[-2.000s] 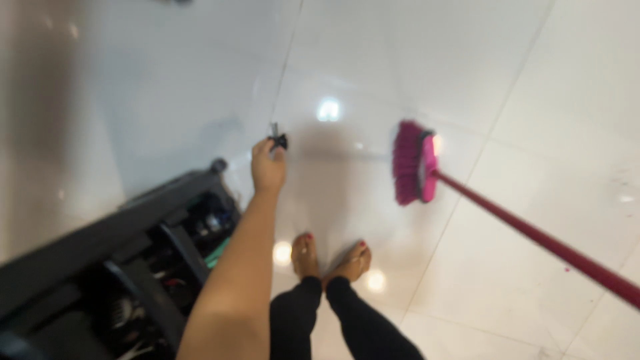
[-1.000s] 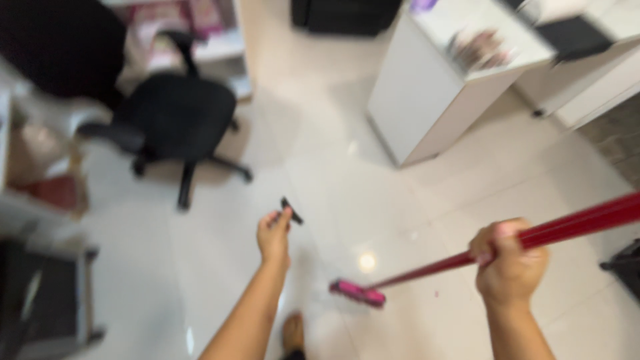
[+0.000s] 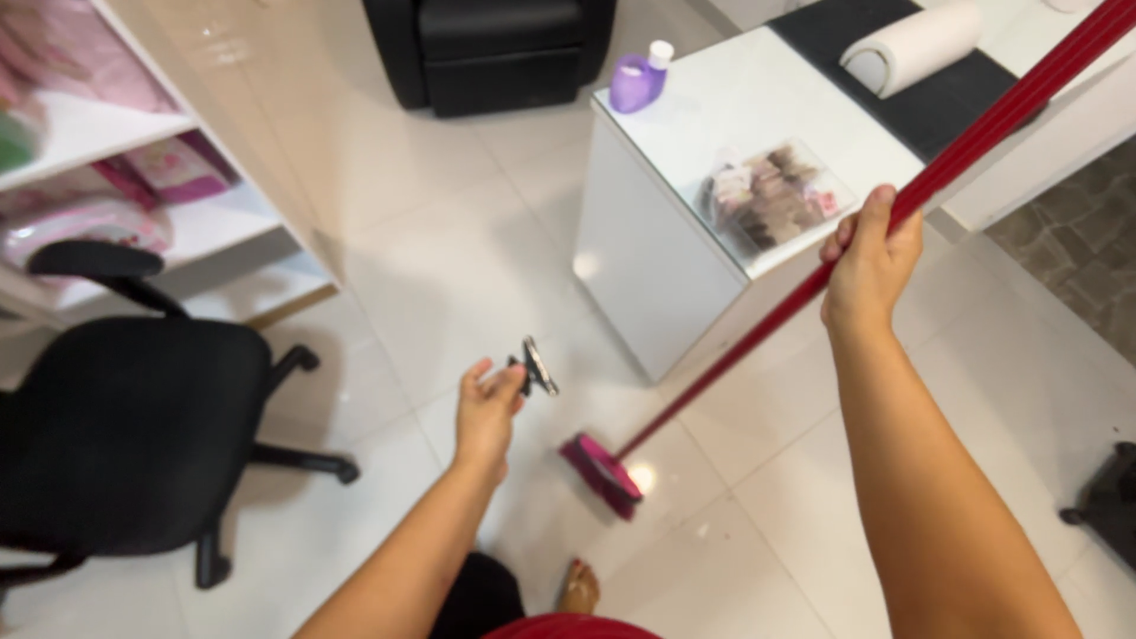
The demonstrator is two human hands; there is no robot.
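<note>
My right hand (image 3: 874,262) is closed around the red handle of a broom (image 3: 754,333), which slants from the upper right down to the floor. The broom's magenta head (image 3: 603,475) is low in the middle of the view, near my bare foot (image 3: 579,586). My left hand (image 3: 490,404), left of the broom head and above it in the view, pinches a small black and silver object (image 3: 535,366) between thumb and fingers. It looks like a clip, but blur hides its exact kind.
A white cabinet (image 3: 657,257) bears a purple bottle (image 3: 635,82) and a clear box of small items (image 3: 772,195). A rolled white towel or cushion (image 3: 914,49) lies beyond. A black wheeled chair (image 3: 142,426) and white shelves (image 3: 222,209) stand left, a black armchair (image 3: 501,53) behind.
The view has swung up from the floor and my feet to the furniture. Two seconds ago no hand showed on the broom; my right hand grips its handle one second ago and now.
</note>
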